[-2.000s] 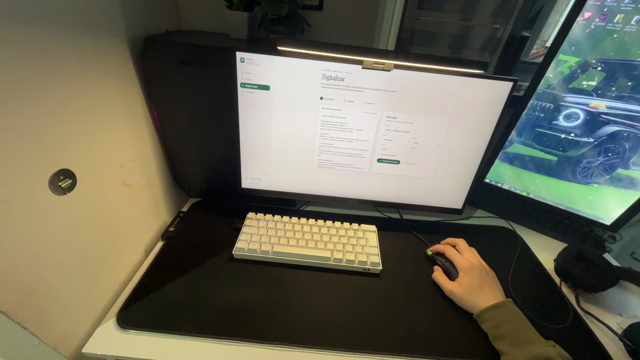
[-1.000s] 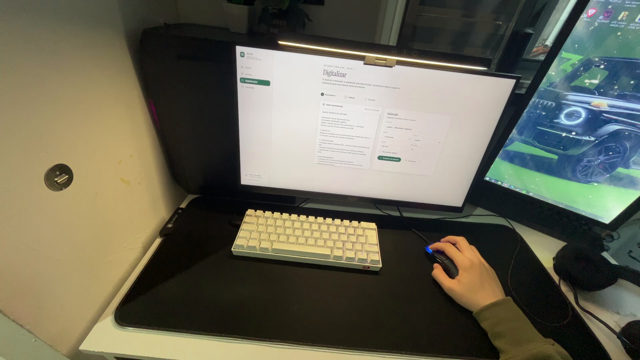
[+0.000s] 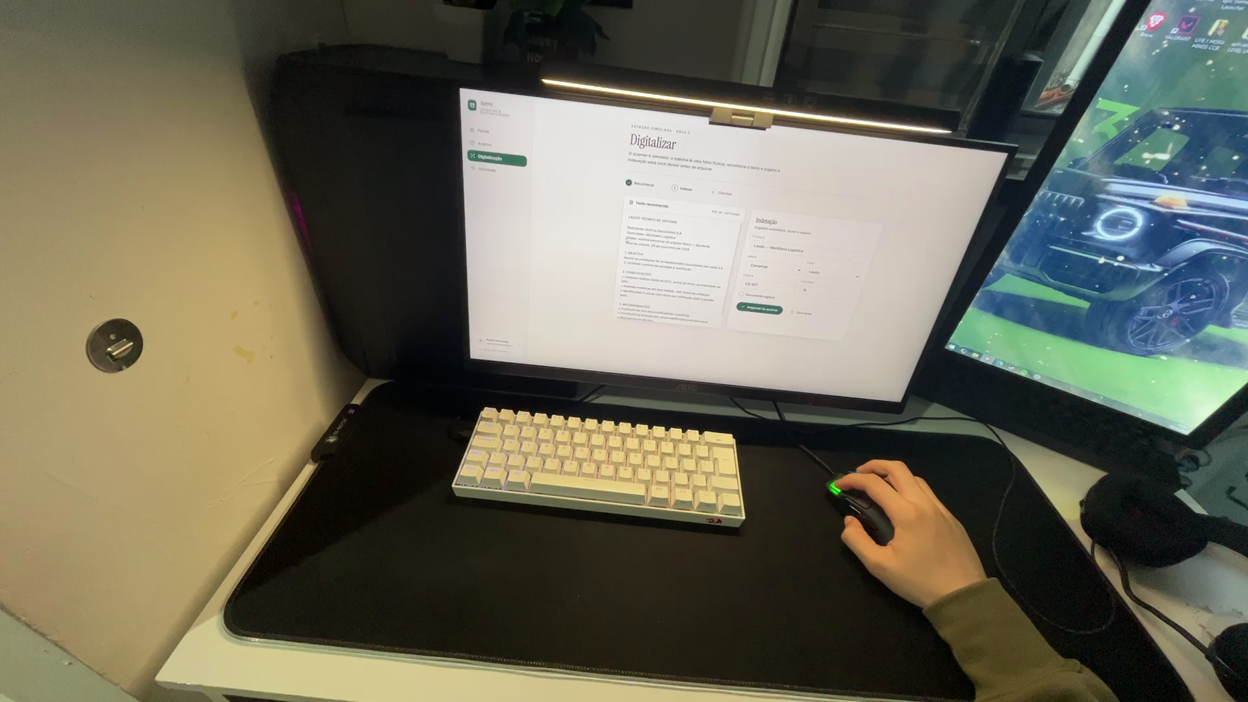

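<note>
My right hand (image 3: 912,536), in an olive sleeve, rests over a black wired computer mouse (image 3: 866,515) with a green light, its fingers curved around the shell. The mouse lies on a large black desk mat (image 3: 546,585). Left of it sits a compact white keyboard (image 3: 600,468) that nothing touches. Behind the keyboard a monitor (image 3: 585,341) shows a white page with text panels and green buttons. My left hand is out of view.
A light bar (image 3: 741,105) is clipped on the monitor's top edge. At right stand a second screen (image 3: 1102,253) showing a car and a black headset (image 3: 1141,522) with its cable. A wall (image 3: 175,244) bounds the left side. A small black device (image 3: 336,432) lies at the mat's edge.
The mouse's light has turned from blue to green since a second ago. My right hand has stayed on the mouse.
</note>
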